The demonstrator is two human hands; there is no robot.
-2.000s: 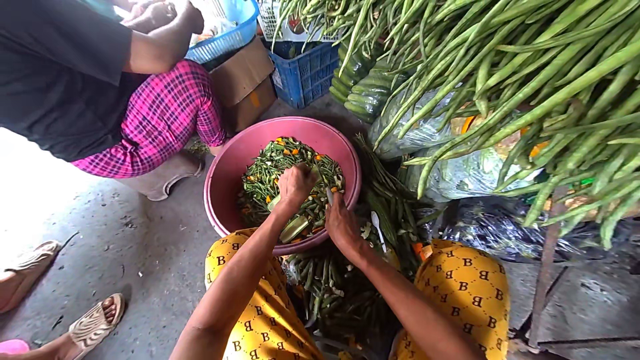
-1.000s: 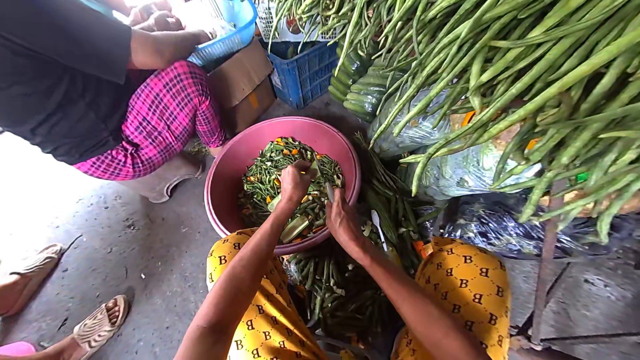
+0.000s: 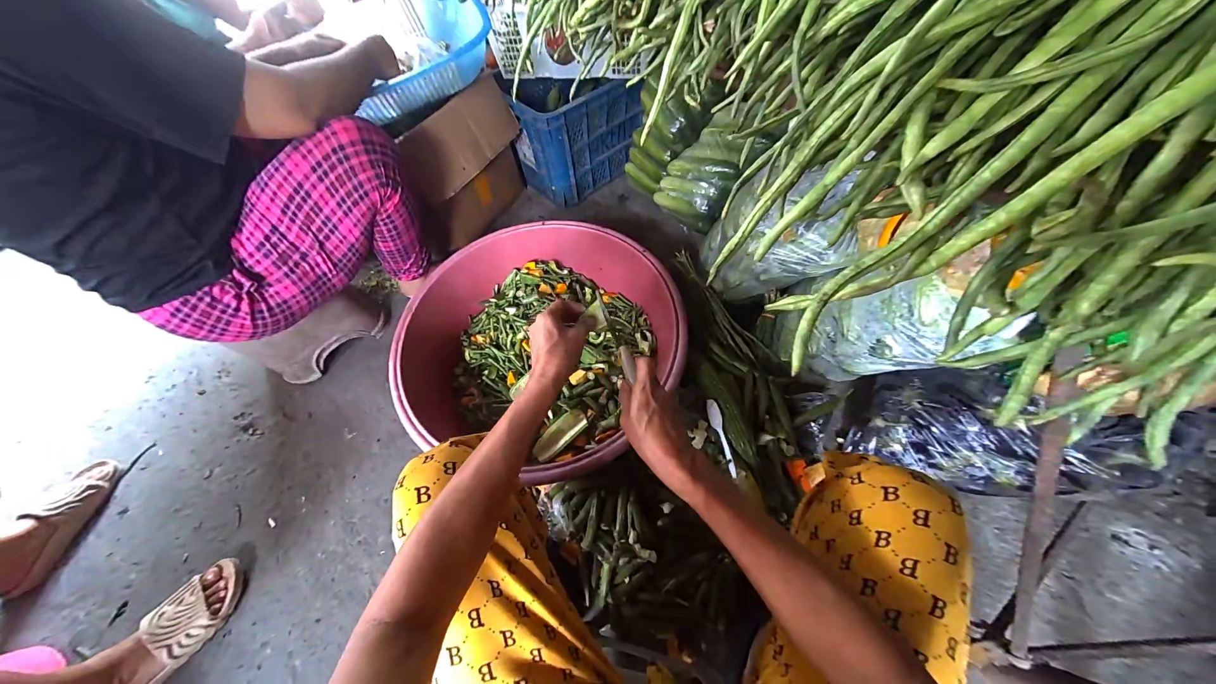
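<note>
A round pink plastic basin point(image 3: 426, 313) stands on the floor before my knees, holding cut green vegetables point(image 3: 503, 328) with small orange pieces. Over its middle, my left hand point(image 3: 556, 344) grips a pale green vegetable piece point(image 3: 596, 314). My right hand point(image 3: 650, 408), at the basin's right side, is closed on a short knife with a greyish blade point(image 3: 627, 365); its handle is hidden in the fingers. A larger pale green piece point(image 3: 560, 434) lies on the cut vegetables near the basin's front wall. More whole green vegetables point(image 3: 617, 541) lie between my knees.
Long green beans point(image 3: 1026, 180) overhang the right side, above plastic-wrapped vegetables point(image 3: 893, 323). A blue crate point(image 3: 579, 142) and a cardboard box point(image 3: 461, 161) stand behind the basin. At the left sits a person in checked trousers point(image 3: 313, 228); a sandalled foot point(image 3: 190, 613) rests at lower left.
Both hands stay over the basin, with only small shifts of the fingers and of the piece in my left hand.
</note>
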